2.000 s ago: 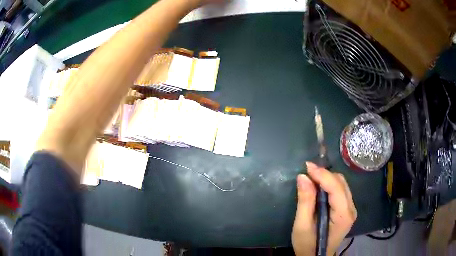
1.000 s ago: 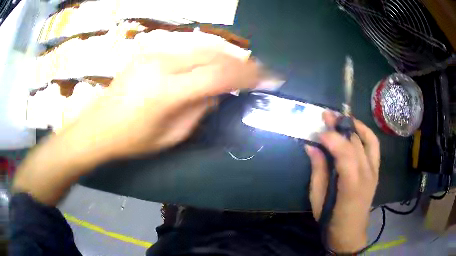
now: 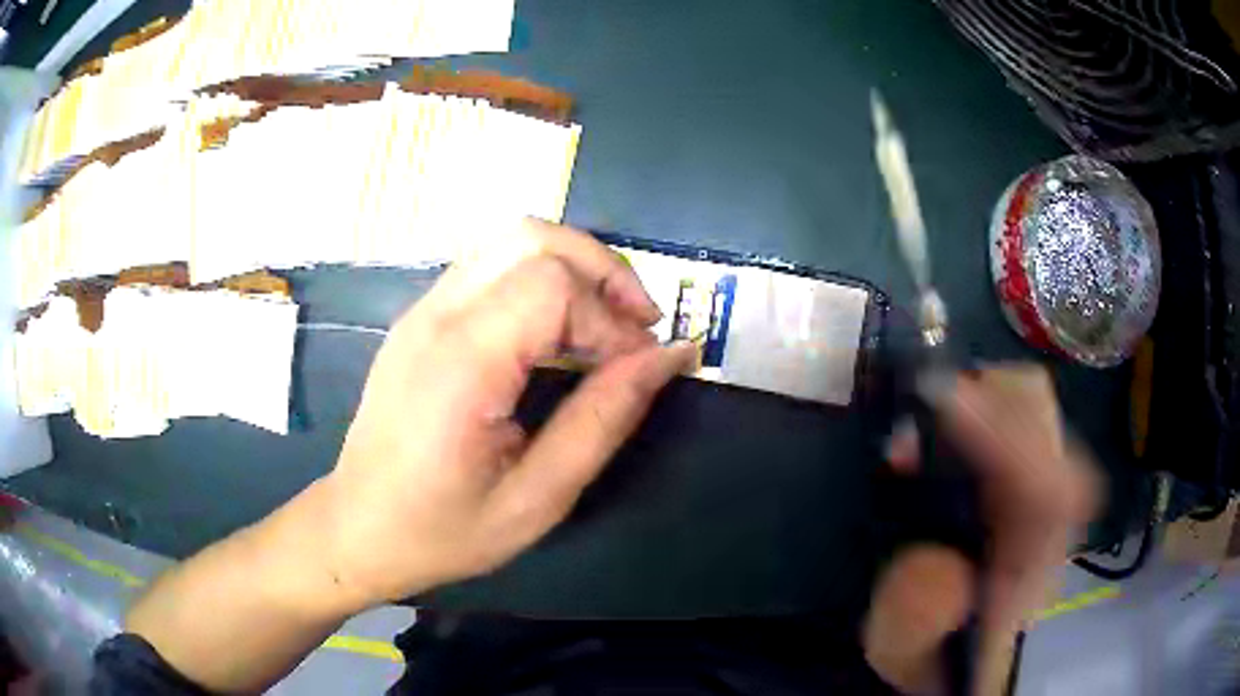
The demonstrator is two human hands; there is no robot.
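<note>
A dark thin-rimmed housing (image 3: 880, 326) lies across the mat in front of me, with a flat white-grey display module (image 3: 793, 333) in it. A blue strip with gold pads (image 3: 717, 321) crosses the module. My left hand (image 3: 524, 394) covers the housing's left part, with thumb and forefinger pinched at the pads. A thin solder wire (image 3: 347, 328) runs from the left into this hand; its end is hard to see. My right hand (image 3: 1013, 476), blurred, holds the soldering iron (image 3: 908, 218), its tip pointing up and away, right of the housing and not touching it.
Overlapping rows of white and yellow modules (image 3: 381, 184) with orange-brown tabs lie at the left. A round red-and-white tin of silver material (image 3: 1081, 261) stands at the right. A fan with a spiral guard (image 3: 1101, 61) is at the upper right, beside black equipment.
The housing now lies on the mat with the module in it; its bright white face no longer shows. My left hand has come to the pads. My right hand has let go of the housing.
</note>
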